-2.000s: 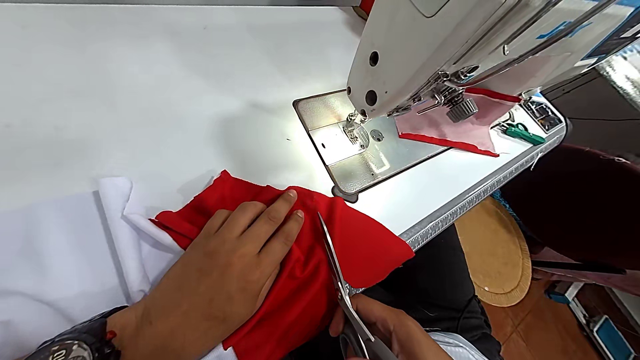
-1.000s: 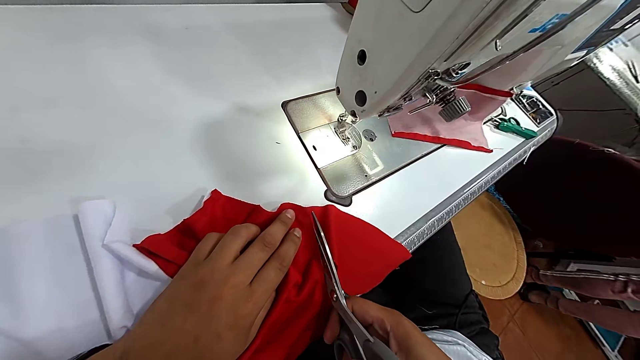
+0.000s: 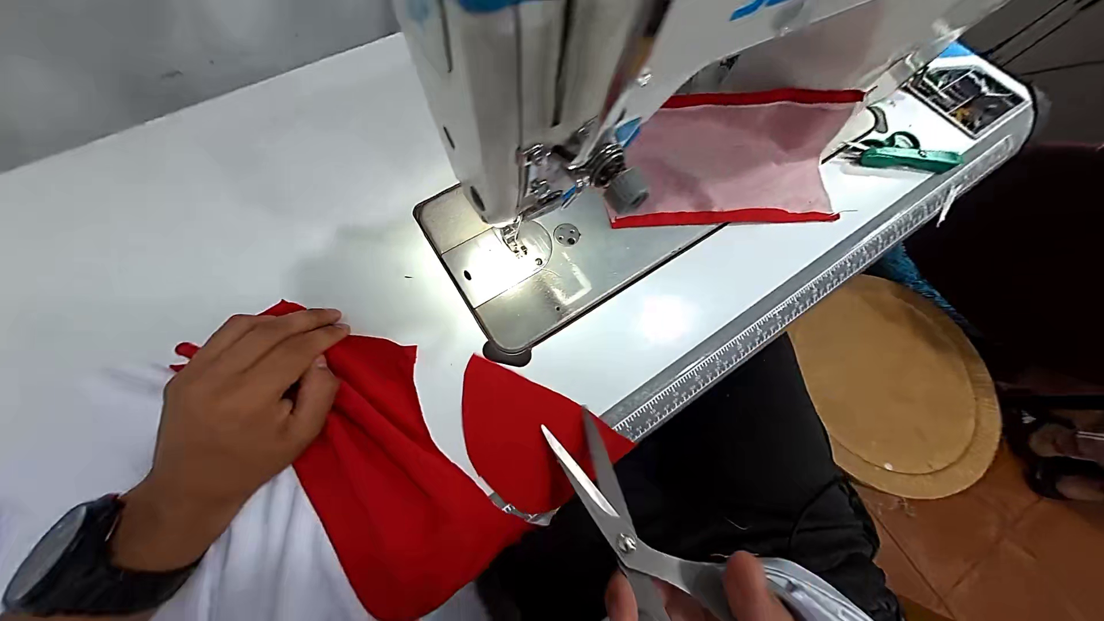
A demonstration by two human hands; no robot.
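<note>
My left hand (image 3: pixel 250 397), with a dark watch on its wrist, lies pressed on a piece of red fabric (image 3: pixel 397 483) beside white fabric (image 3: pixel 276 543). My right hand (image 3: pixel 690 595) holds metal scissors (image 3: pixel 625 543) by the handles, their blades parted. The blade tips are over a separate red fabric piece (image 3: pixel 517 431) at the table's front edge. A gap showing white table lies between the two red pieces.
A sewing machine (image 3: pixel 517 103) stands behind, its needle plate (image 3: pixel 509 276) lit. Pink fabric with red edges (image 3: pixel 724 159) lies under its arm. Green thread snips (image 3: pixel 910 158) lie farther right. A measuring tape (image 3: pixel 733 358) runs along the table edge; a round stool (image 3: pixel 897 388) stands below.
The red fabric, with the scissors' blades on it in the earlier frames, now lies in two pieces. My left hand has drawn back to the left. The view has shifted and turned.
</note>
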